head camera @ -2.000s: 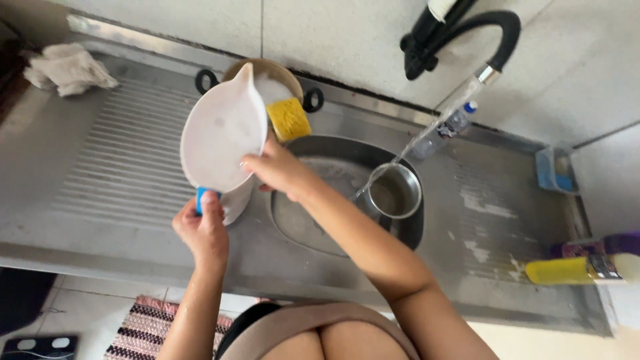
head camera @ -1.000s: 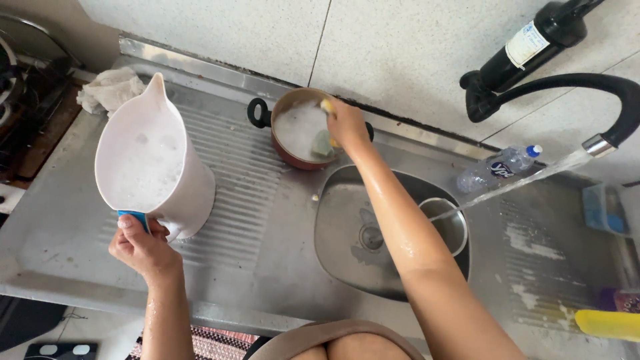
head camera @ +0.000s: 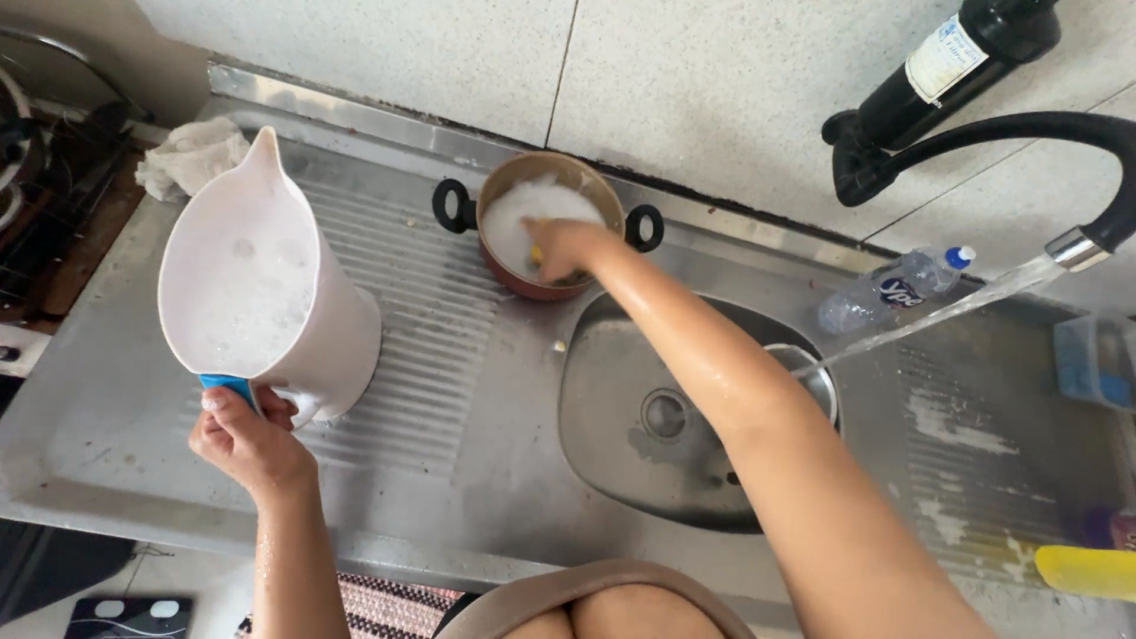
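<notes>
My left hand (head camera: pixel 253 439) grips the handle of a large white plastic pitcher (head camera: pixel 346 346), near its blue thumb piece (head camera: pixel 229 387). The pitcher holds foamy water and stands on the ribbed steel drainboard, its spout toward the wall. My right hand (head camera: pixel 564 248) reaches into a brown cooking pot (head camera: pixel 532 286) with two black handles and suds inside. A bit of yellow sponge (head camera: pixel 536 255) shows at my fingers, which are partly hidden in the foam. Below the pot is the steel sink basin (head camera: pixel 621 444), where a metal container (head camera: pixel 821 377) sits partly behind my forearm.
Water runs from a black faucet (head camera: pixel 1078 248) at the right. A clear plastic bottle (head camera: pixel 887 288) lies behind the basin. A crumpled cloth (head camera: pixel 191 158) is at the back left, beside the stove. A plastic tub (head camera: pixel 1092 359) and a yellow bottle (head camera: pixel 1087 571) are at the right.
My right hand has gone from the pitcher to the pot. The sponge, earlier on the pot's edge, is now down in the suds with my hand. The pitcher is farther left of the pot.
</notes>
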